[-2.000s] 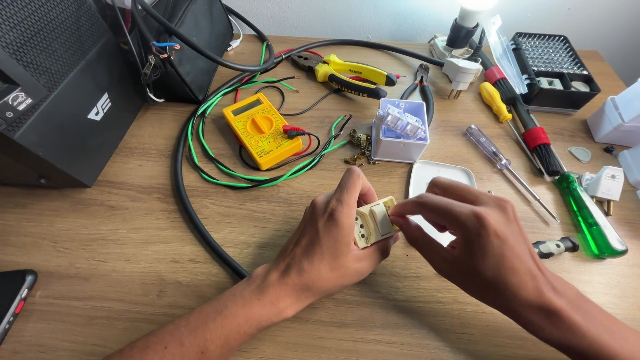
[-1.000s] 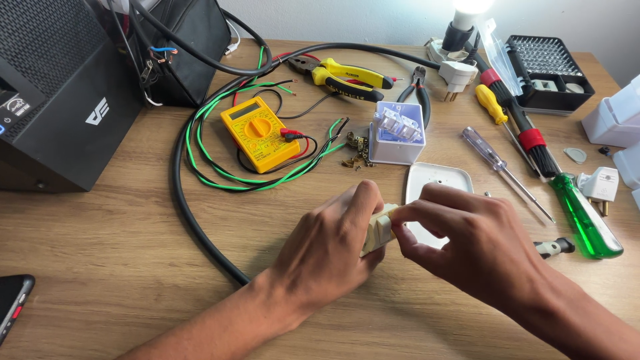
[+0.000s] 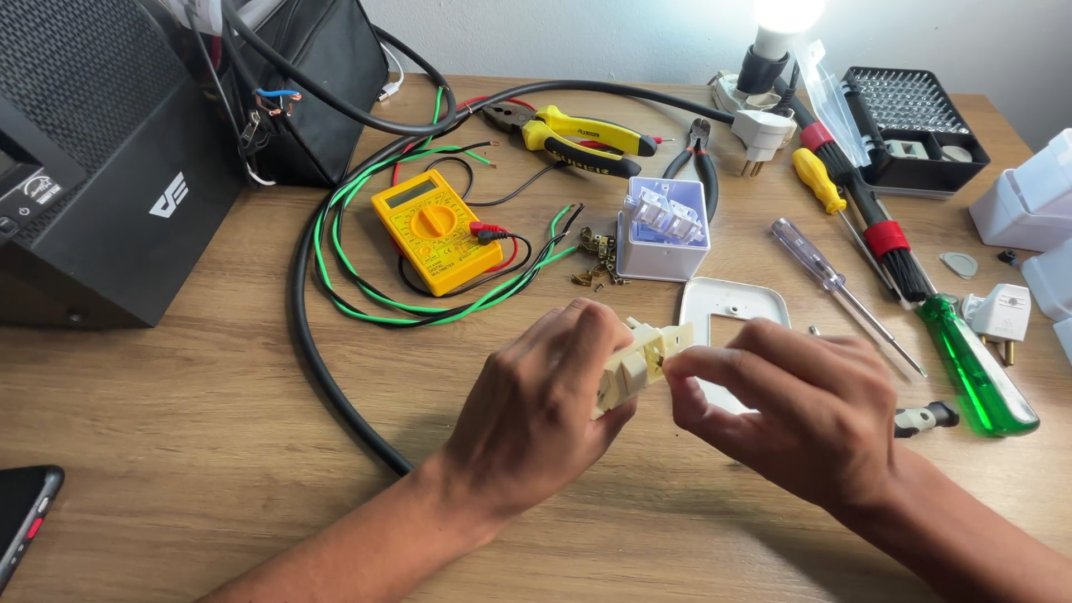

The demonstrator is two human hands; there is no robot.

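Observation:
My left hand [image 3: 544, 394] grips a cream plastic switch-and-socket module [image 3: 628, 373] above the wooden table. My right hand [image 3: 787, 402] has its thumb and forefinger close together at the module's right end; whether they pinch it or a small part there is unclear. Behind the right hand lies a white plastic cover frame [image 3: 737, 293], partly hidden. Small brass terminals and screws [image 3: 599, 255] are heaped beside a white box [image 3: 666, 251] with clear plastic pieces on top. A clear-handled screwdriver [image 3: 825, 276] rests to the right of the frame.
A yellow multimeter [image 3: 435, 230], green and black wires [image 3: 377, 314] and a thick black cable [image 3: 306, 335] lie to the left. Pliers [image 3: 578, 138], side cutters [image 3: 699, 155], a bit case [image 3: 921, 167], a green-handled screwdriver [image 3: 980, 368] and a white plug [image 3: 997, 314] lie behind and right.
The module has been tilted in my left hand, so its front faces the camera less than two seconds ago. My right fingertips have stayed near its right end.

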